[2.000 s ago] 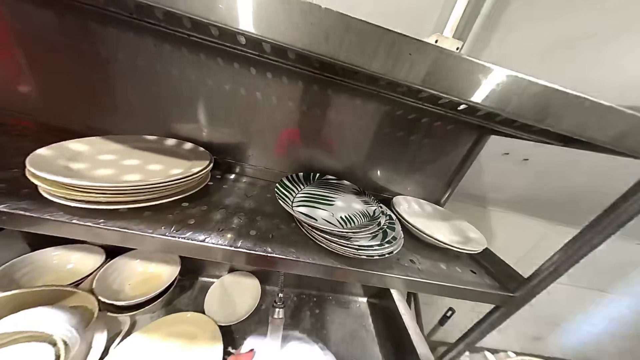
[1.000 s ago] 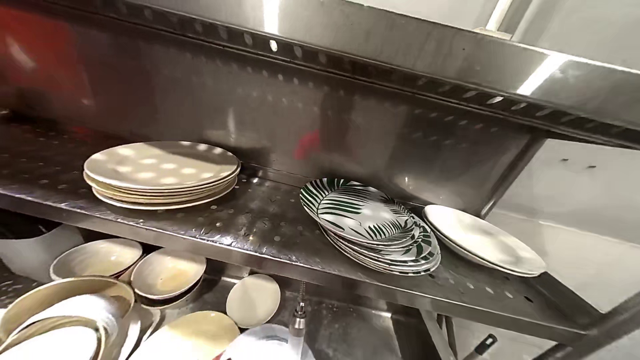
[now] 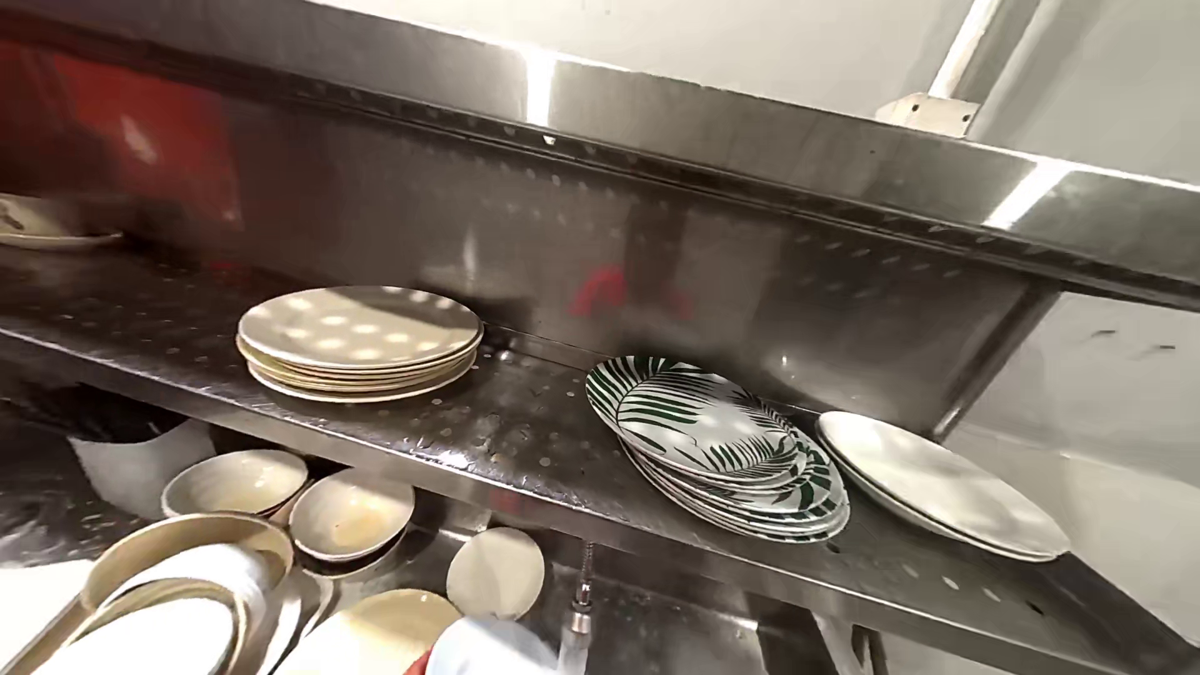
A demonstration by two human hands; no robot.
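At the bottom edge, a small red bit, seemingly a fingertip or glove tip of my left hand, shows against the left side of a white dish. Whether it grips the dish cannot be told; the rest of the hand is out of frame. My right hand is not in view. Just right of the dish hangs a spray nozzle on a metal hose. A round cream dish lies behind, and a larger yellowish plate is to the left.
A perforated metal shelf crosses above, holding stacked cream oval plates, leaf-patterned plates and white oval plates. Bowls and piled dishes stand below left. Another metal ledge runs overhead.
The view has shifted, bringing a dish at the shelf's far left into sight. The white dish by the spray nozzle remains at the bottom edge.
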